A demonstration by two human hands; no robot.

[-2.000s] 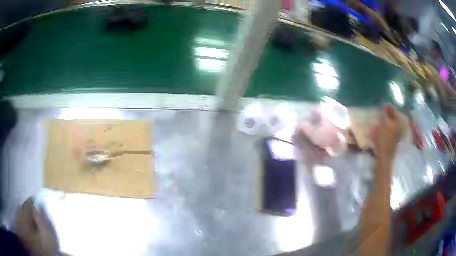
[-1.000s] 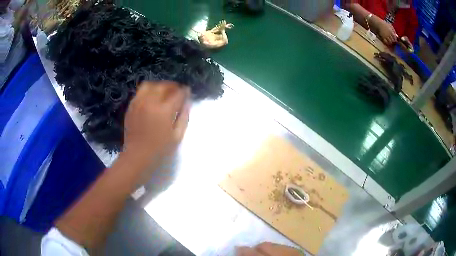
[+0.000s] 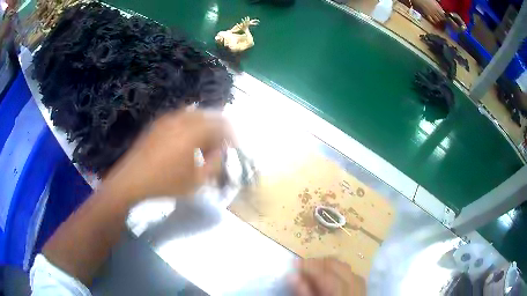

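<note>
My left hand point(image 3: 188, 150), blurred, is between the large pile of black ragged-edged rings point(image 3: 133, 75) and the cardboard sheet point(image 3: 277, 225). Its fingers are closed on a dark, motion-blurred piece point(image 3: 247, 172) that looks like one black ring, over the cardboard's left corner. My right hand point(image 3: 330, 278) is at the bottom edge, partly cut off, fingers curled over the cardboard's near edge; whether it holds anything is hidden. A white-rimmed glue dish point(image 3: 330, 217) sits on the brown-stained cardboard with a thin pale stick point(image 3: 338, 224) resting in it.
A cream moulded part point(image 3: 236, 37) and black pieces point(image 3: 434, 92) lie on the green belt point(image 3: 335, 87). Blue bins point(image 3: 26, 173) stand at left. A grey post point(image 3: 497, 199) crosses the right side. White rolls point(image 3: 474, 257) lie lower right. Another person's hand shows at upper right.
My left hand has moved from the pile's edge rightward toward the cardboard, with a dark piece now at its fingers. More of my right hand shows. The view has shifted slightly.
</note>
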